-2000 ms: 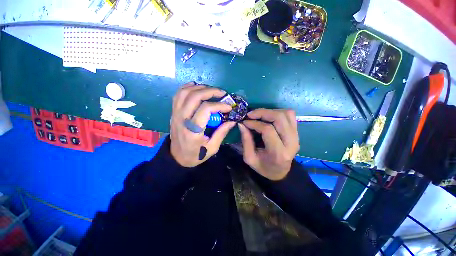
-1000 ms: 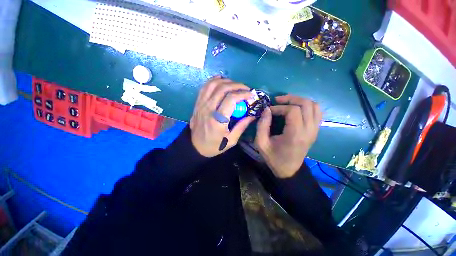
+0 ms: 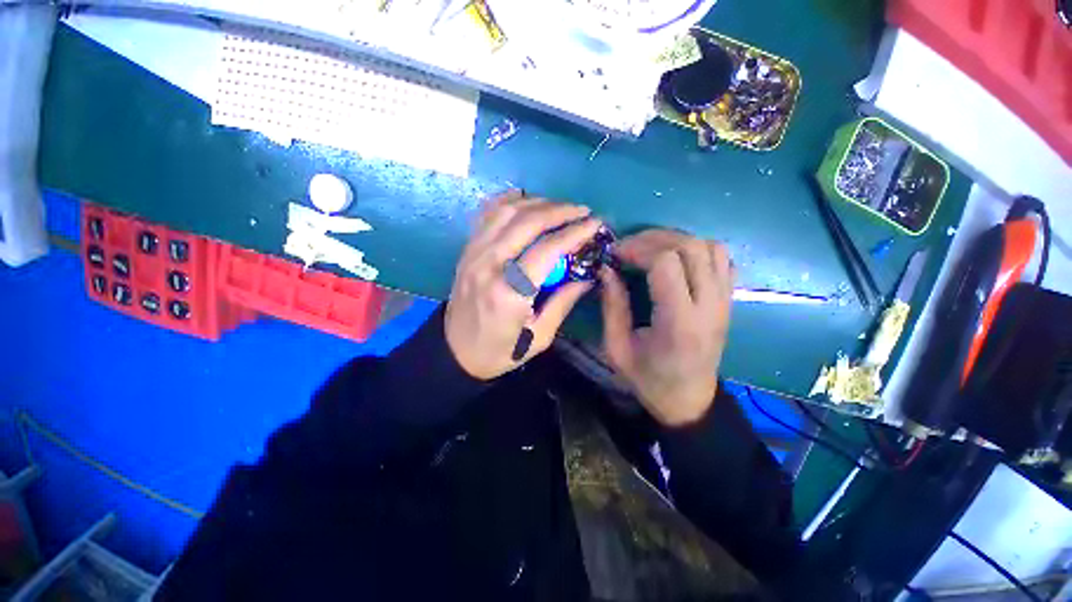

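Observation:
My left hand [image 3: 500,288] holds an opened small round device over the green mat, near the bench's front edge. The device's display module [image 3: 555,272] shows a blue glow between my left fingers. Its case with a cluttered metallic inside [image 3: 591,253] faces up beside the display. Dark patches sit on my left hand. My right hand [image 3: 670,318] has thumb and forefinger at the right rim of the case. Whether the right fingers pinch a small part is hidden.
A white shelf [image 3: 564,88] stands behind, with a dotted sheet [image 3: 341,106] before it. A white disc [image 3: 330,193] and torn scraps [image 3: 329,245] lie left. Right are a small-parts tray [image 3: 770,104], a green-rimmed tray [image 3: 891,176], dark tweezers [image 3: 849,243] and a wrapped-handle blade [image 3: 890,329]. Red compartment trays [image 3: 212,288] stand lower left.
The view has shifted. My left hand still holds the device. My right thumb and fingers have moved slightly around the case's right rim.

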